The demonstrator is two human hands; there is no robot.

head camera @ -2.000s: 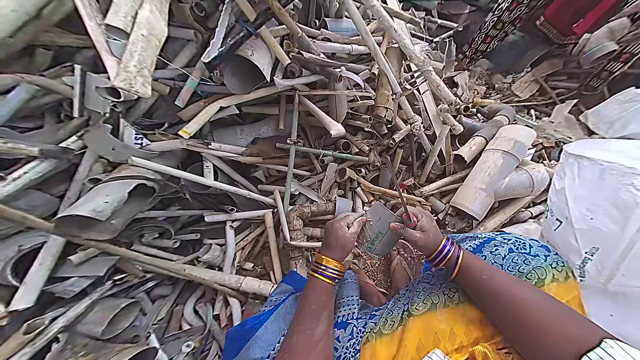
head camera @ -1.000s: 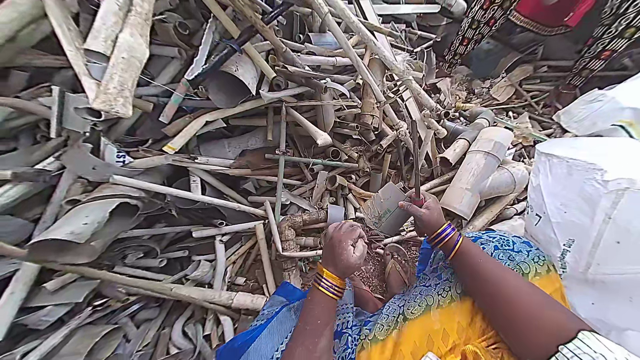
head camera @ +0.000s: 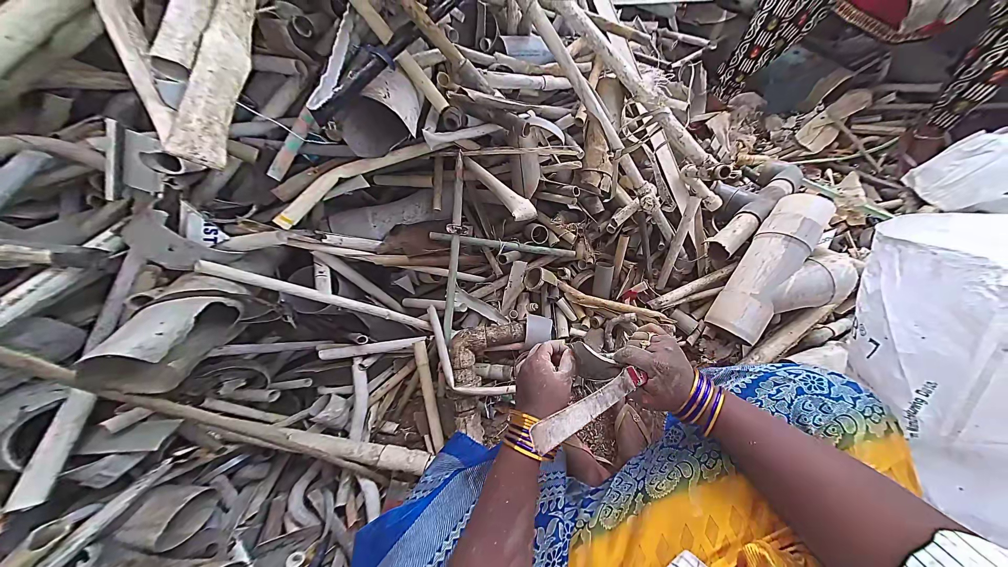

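Observation:
My left hand (head camera: 545, 378) is closed at the left end of a curved grey plastic pipe fragment (head camera: 592, 362); its grip is partly hidden by the fingers. On the fragment's other side, my right hand (head camera: 657, 366) grips a flat, whitish, dirty blade (head camera: 587, 409) with red at the held end. The blade slants down and left below the fragment, its far end over the bangles of my left wrist. My right fingers also touch the fragment. Just beyond my left hand lies a short, light grey pipe piece (head camera: 539, 331), beside a brown-stained pipe elbow (head camera: 470, 343).
Scrap plastic pipes and fittings are heaped ahead and to the left, including a long pole (head camera: 189, 405). A wide white pipe fitting (head camera: 776, 268) lies at right, beside a white woven sack (head camera: 933, 315). Another person's patterned clothing (head camera: 768, 47) shows at the top right.
The grey fragment, flat side showing earlier, is now turned and lies between both hands. The blade, upright in my right hand one second ago, now points down and left.

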